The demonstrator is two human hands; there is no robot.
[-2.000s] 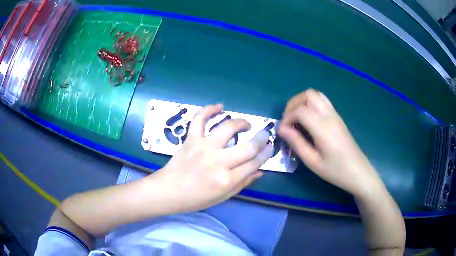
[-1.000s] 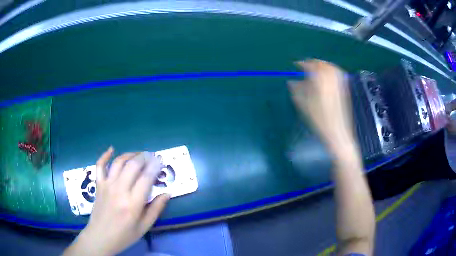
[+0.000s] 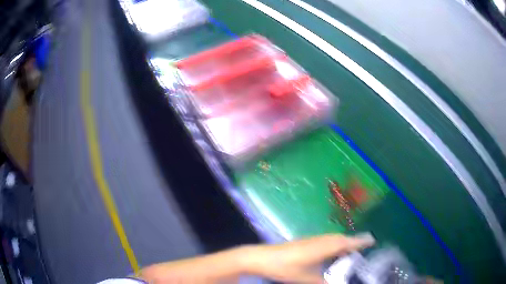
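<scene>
My left hand (image 3: 305, 256) reaches in from the bottom left, blurred, with a pale covering on a fingertip. It is beside or over a silvery metal plate (image 3: 339, 272) at the bottom edge, which is cut off and smeared by motion. Whether the fingers grip the plate cannot be told. A small skin-coloured patch at the bottom edge, right of the plate, may be my right hand, too little to read. Reddish wire coils (image 3: 339, 197) lie in a loose pile on the bright green mat (image 3: 291, 202), just beyond my left hand.
A clear plastic tray stack (image 3: 238, 130) with red strips stands at the mat's far end. A pale tray (image 3: 169, 16) is farther off. Tiny brassy bits (image 3: 264, 166) lie near the stack. The aisle with its yellow line (image 3: 105, 194) runs at left.
The view has swung left, from the stacked plates at the right to the mat and trays. The plate now shows only at the bottom edge. My right hand has nearly left the picture.
</scene>
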